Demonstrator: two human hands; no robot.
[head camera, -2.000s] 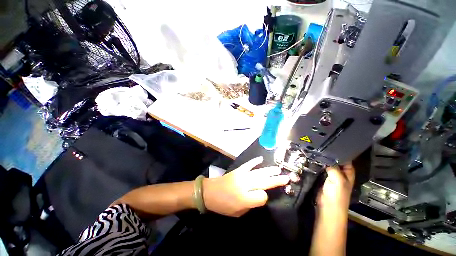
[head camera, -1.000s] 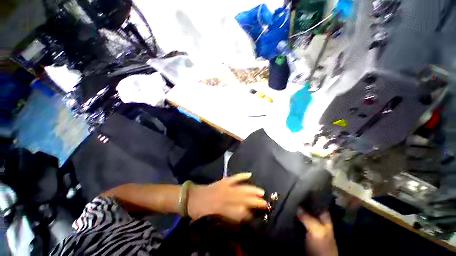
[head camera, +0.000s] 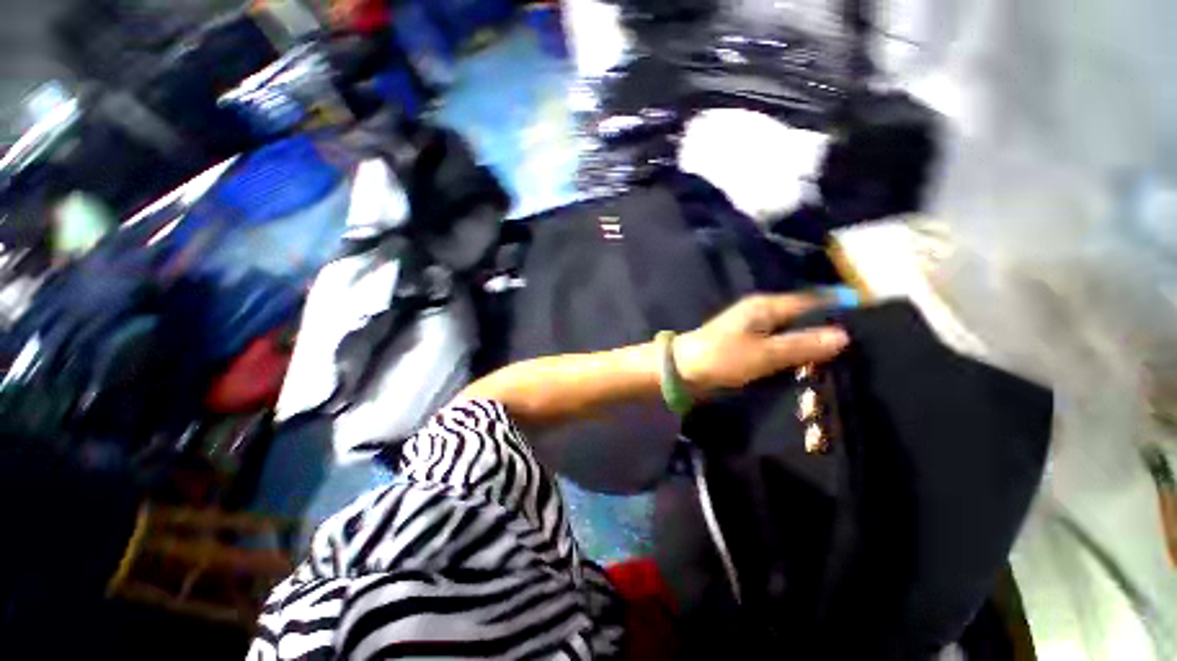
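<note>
A black garment (head camera: 929, 478) hangs in front of me, over the table's edge, with gold buttons (head camera: 811, 411) in a short row on it. My left hand (head camera: 755, 346) is at the garment's upper left edge beside the buttons, thumb and fingers on the cloth. The picture is blurred, and how firmly it grips is hard to see. My right hand is not in view. The finished garment pile (head camera: 594, 291) lies to the left, with a small row of gold buttons on top.
The white table (head camera: 904, 265) with its wooden edge is at the right, blurred. A white bundle (head camera: 755, 158) lies beyond the pile. Blue floor (head camera: 516, 136) shows at the back. White and dark bundles (head camera: 374, 304) are at the left.
The view has swung left. The garment first came out from under the machine head, then moved left with my left hand towards the pile. My right hand has left the picture.
</note>
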